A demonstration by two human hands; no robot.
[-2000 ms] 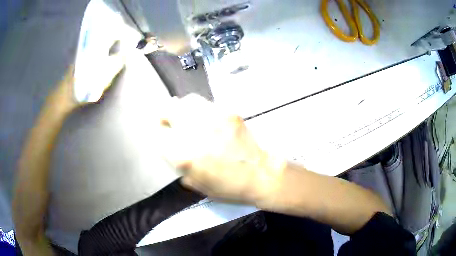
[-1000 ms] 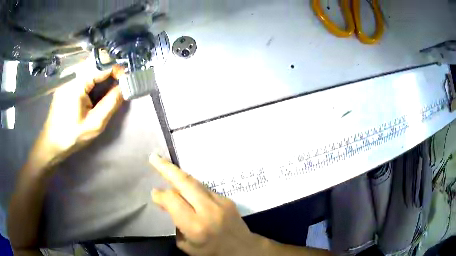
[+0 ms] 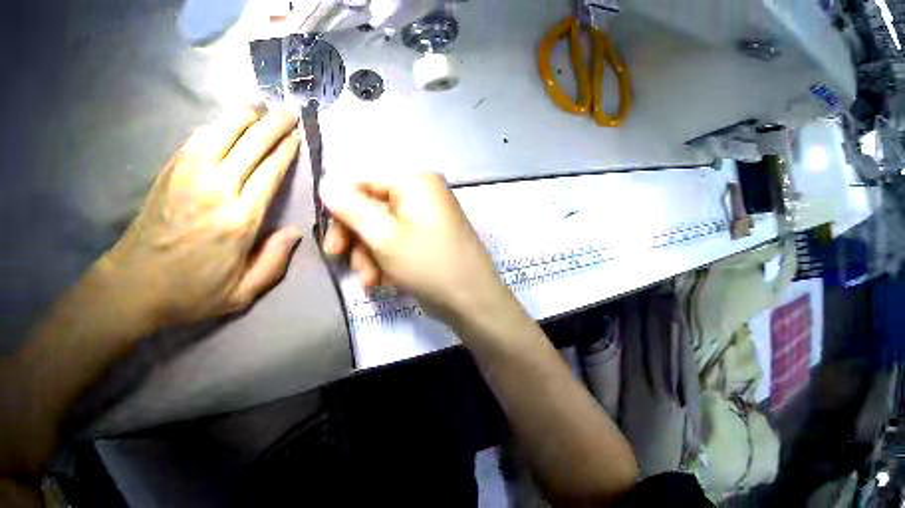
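A large grey-brown cloth panel (image 3: pixel 288 342) lies on the left of the white machine bed, its right edge running down from the needle plate (image 3: pixel 323 71). My left hand (image 3: pixel 213 213) lies flat on the panel, fingertips just below the presser foot (image 3: pixel 300 67), holding nothing between its fingers. My right hand (image 3: pixel 397 233) pinches the narrow dark seam edge (image 3: pixel 314 164) at the panel's right side. The fingertips partly hide the edge. Glare washes out the cloth near the foot.
Scissors with orange-yellow handles (image 3: pixel 585 74) lie on the machine bed. A ruler scale (image 3: pixel 595 258) runs along the table's front edge. Grey and pale green cloth bundles (image 3: pixel 729 397) hang below the edge at right. A small metal fitting (image 3: pixel 759 186) stands at the bed's right end.
The view has shifted right. My left hand has gone from beside the presser foot to flat on the cloth. My right hand has moved up and closed on the panel's edge.
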